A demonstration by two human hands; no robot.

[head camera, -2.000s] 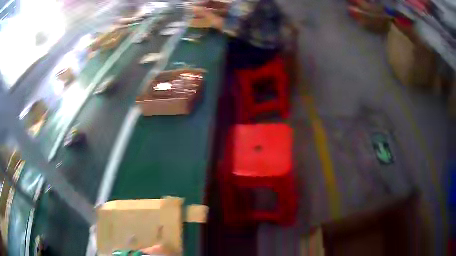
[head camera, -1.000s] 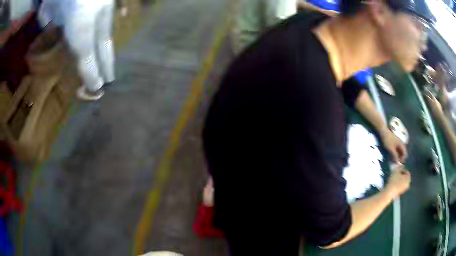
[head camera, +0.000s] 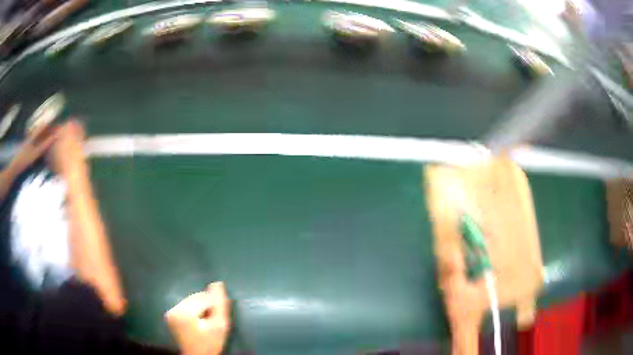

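Note:
My left hand (head camera: 201,319) is at the bottom edge, left of the middle, over the green bench. Its fingers are curled and nothing shows in it. A green hot glue gun (head camera: 476,246) is over the tan cardboard rest (head camera: 510,229) on the right, with a pale glue stick (head camera: 494,312) running down from its back. My right hand (head camera: 459,281) is blurred against the cardboard at the gun's handle, apparently closed on it; its forearm runs off the bottom edge. The fingers cannot be made out.
A white strip (head camera: 277,144) divides the bench from the conveyor. Blurred part-built units (head camera: 357,28) line its far side. A neighbour's arms (head camera: 87,222) and a white heap (head camera: 41,222) are at left. A grey post (head camera: 531,114) stands behind the cardboard. A red stool (head camera: 559,326) is lower right.
The view has swung from the bench's right end, past the aisle and a neighbour in black, to the bench in front. My left hand has come into view.

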